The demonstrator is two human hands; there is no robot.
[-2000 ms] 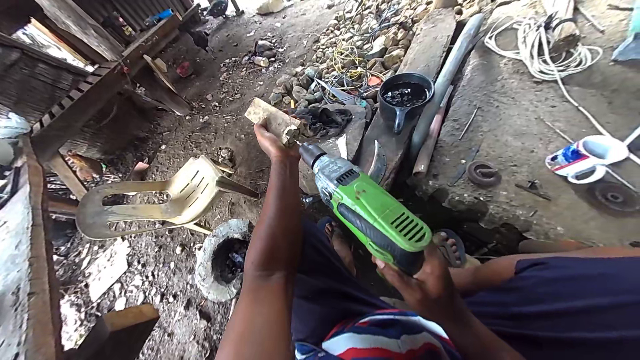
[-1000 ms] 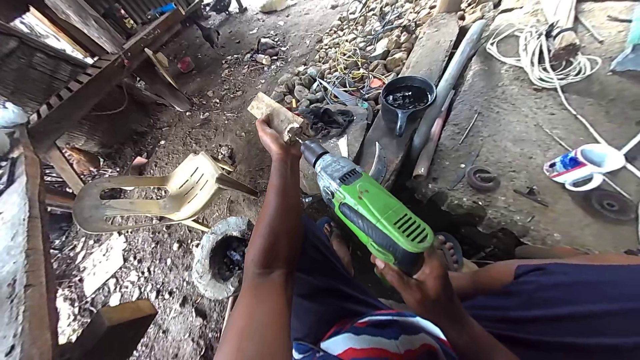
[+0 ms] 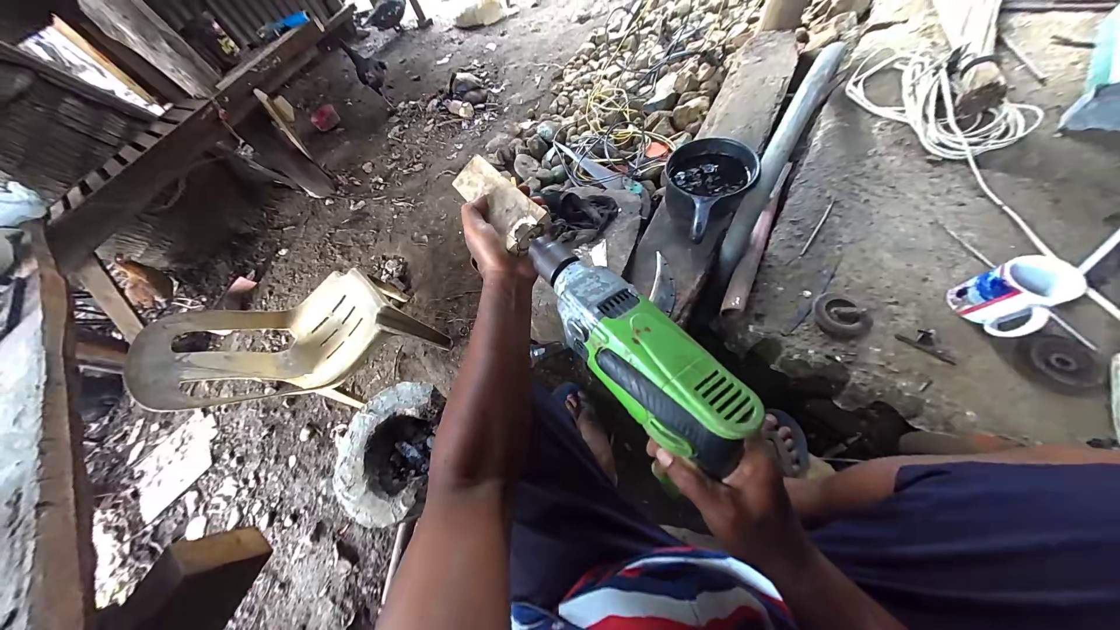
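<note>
My left hand (image 3: 497, 243) grips a short block of pale wood (image 3: 500, 199) near the centre of the view. My right hand (image 3: 731, 490) is wrapped round the rear handle of a green power drill (image 3: 669, 367), which lies slantwise over my lap. The drill's dark chuck (image 3: 551, 258) meets the near end of the block, beside my left wrist. Whether a bit is sunk in the wood is hidden there. A black pan (image 3: 700, 210) with dark liquid rests on a plank beyond the drill.
A plastic chair (image 3: 328, 337) lies tipped on the dirt at left, near a round ash-filled stove (image 3: 372, 455). At right are coiled white rope (image 3: 927, 105), a white mug (image 3: 1015, 293) and a dark ring (image 3: 842, 315). Stones, wires and a pipe (image 3: 792, 140) lie ahead.
</note>
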